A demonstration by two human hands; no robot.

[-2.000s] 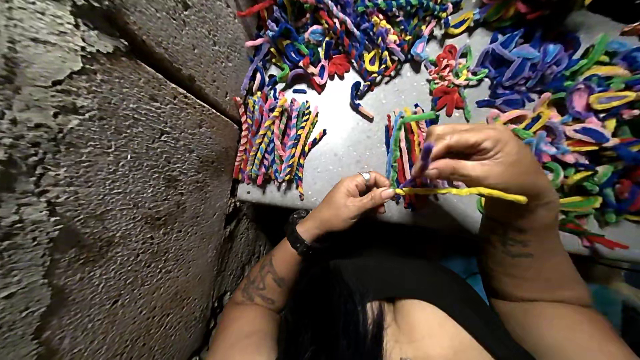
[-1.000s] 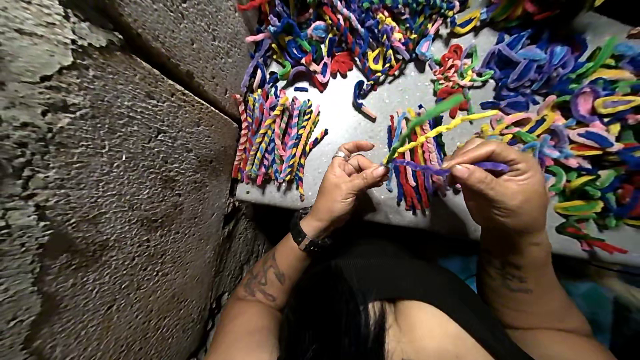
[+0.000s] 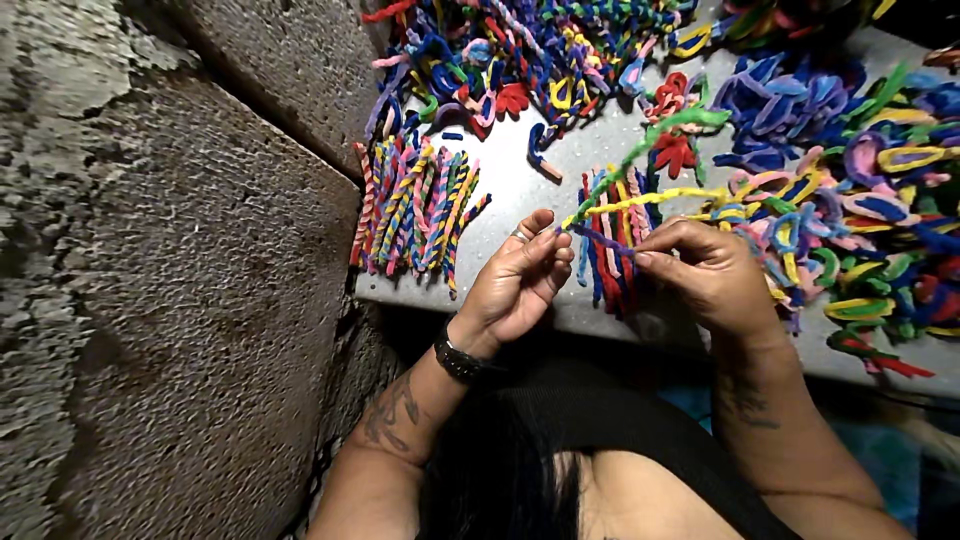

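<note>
My left hand [image 3: 525,277] pinches the joined ends of three fuzzy pipe-cleaner-like strands between thumb and finger. A green strand [image 3: 634,154] slants up and right from that pinch, and a yellow strand [image 3: 652,198] runs right below it. The purple strand [image 3: 606,241] is held at its other end by the thumb and fingertips of my right hand [image 3: 705,274]. Under the strands lies a row of loose straight strands [image 3: 611,281] in red, blue, pink and other colours. Further left is a row of twisted or braided multicoloured strands [image 3: 420,210].
A large heap of braided and looped strands [image 3: 517,45] covers the back of the grey table [image 3: 495,259]. Looped pieces [image 3: 862,217] are piled at right. A short blue and pink piece [image 3: 541,154] lies mid-table. A rough block wall [image 3: 217,225] stands close on the left.
The green and yellow strands have swung; two seconds ago yellow pointed right below my right hand. The purple strand, upright then, now stretches between my hands. My right hand has moved right since then.
</note>
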